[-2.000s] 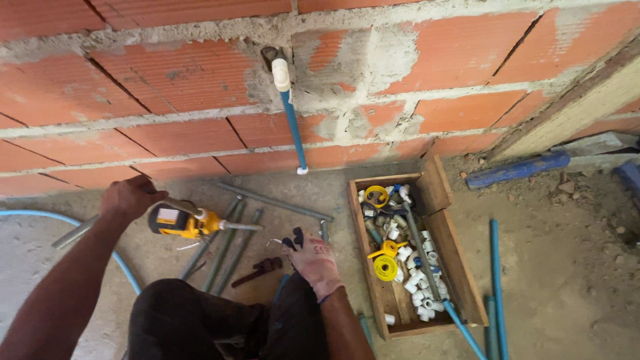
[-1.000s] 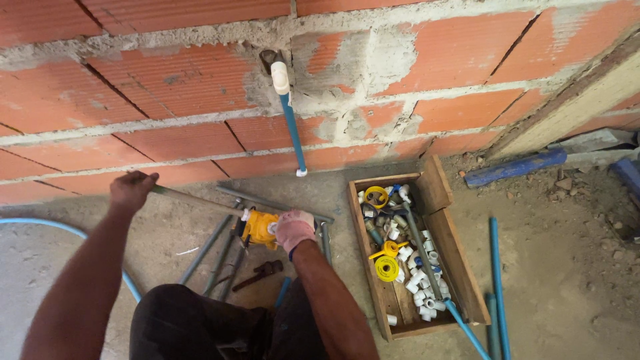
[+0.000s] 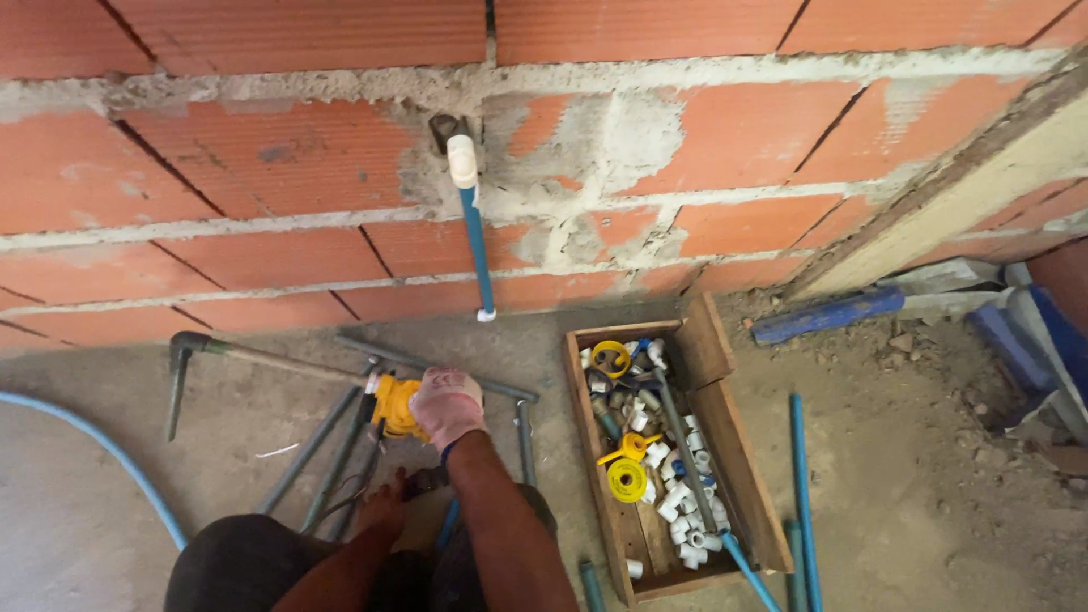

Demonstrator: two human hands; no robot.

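My right hand [image 3: 449, 406], in a pale pinkish work glove, grips a yellow device [image 3: 395, 406] whose exact kind I cannot tell. From its left side runs a long, thin pale pipe [image 3: 289, 361], ending in a dark elbow [image 3: 189, 342] with a short grey pipe pointing down. Low in front of me, my bare left hand [image 3: 382, 510] is beside a dark pipe wrench [image 3: 423, 483]; whether it holds the wrench I cannot tell. Several grey pipes [image 3: 313, 446] lie under and around the device. A blue pipe [image 3: 478, 251] hangs from a white elbow [image 3: 462, 160] at the brick wall.
At right stands an open wooden box [image 3: 586, 425] holding white fittings, yellow tape spools and a grey pipe. Blue pipes [image 3: 803, 501] lie beyond it. A blue hose [image 3: 102, 433] curves at left. Blue plastic pieces [image 3: 829, 314] and rubble lie near the wooden frame [image 3: 926, 195].
My left hand has let go of the pale pipe and moved down to the wrench. My right hand, apart from the yellow device two seconds ago, took hold of it by one second ago.
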